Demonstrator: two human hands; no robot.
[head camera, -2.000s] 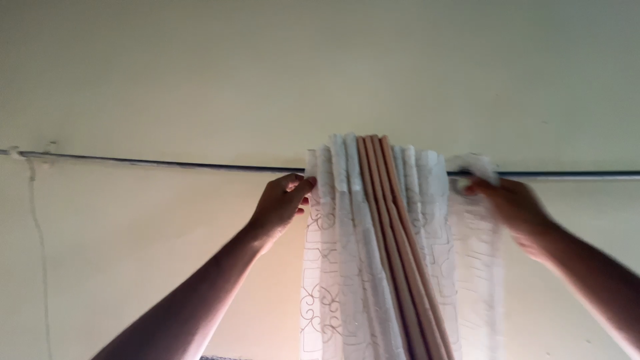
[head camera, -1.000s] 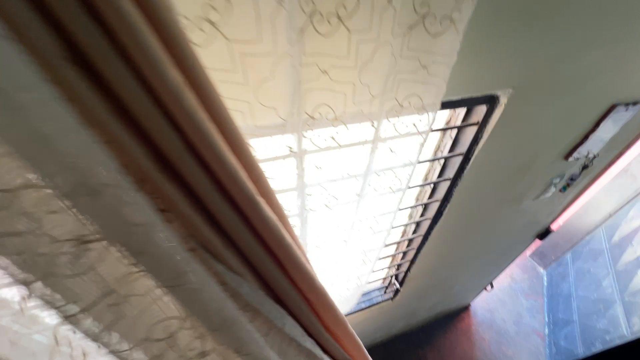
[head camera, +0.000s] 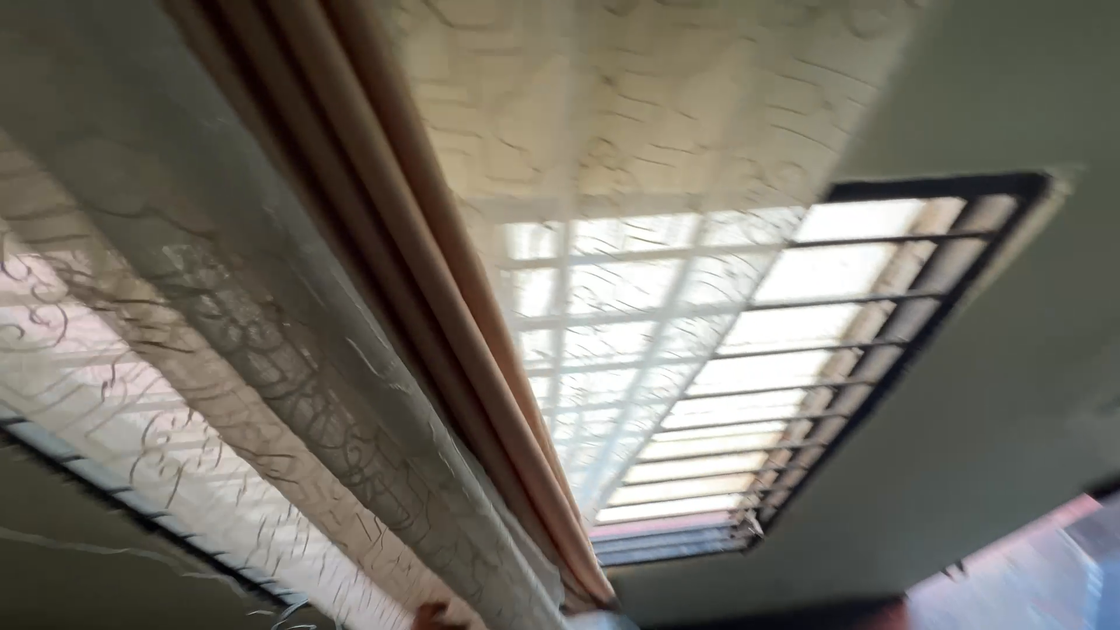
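Note:
Sheer white curtain panels with a scroll pattern (head camera: 612, 131) hang across the view on both sides of a gathered, folded peach-brown curtain (head camera: 394, 201). More patterned sheer fabric (head camera: 254, 350) runs down to the lower left. Neither my left hand nor my right hand can be clearly made out. A small reddish-brown shape (head camera: 435, 615) shows at the bottom edge against the sheer fabric; it is too blurred to tell whether it is part of a hand.
Behind the sheer is a bright window with dark horizontal bars (head camera: 831, 385), set in a grey-green wall (head camera: 989, 402). Thin pale cords (head camera: 293, 612) show at the lower left. A pinkish and bluish surface (head camera: 1015, 569) lies at the lower right.
The view has swung far down from the curtain rod to the window. Two seconds ago both hands were at the curtain's top by the rod; they are no longer clearly seen.

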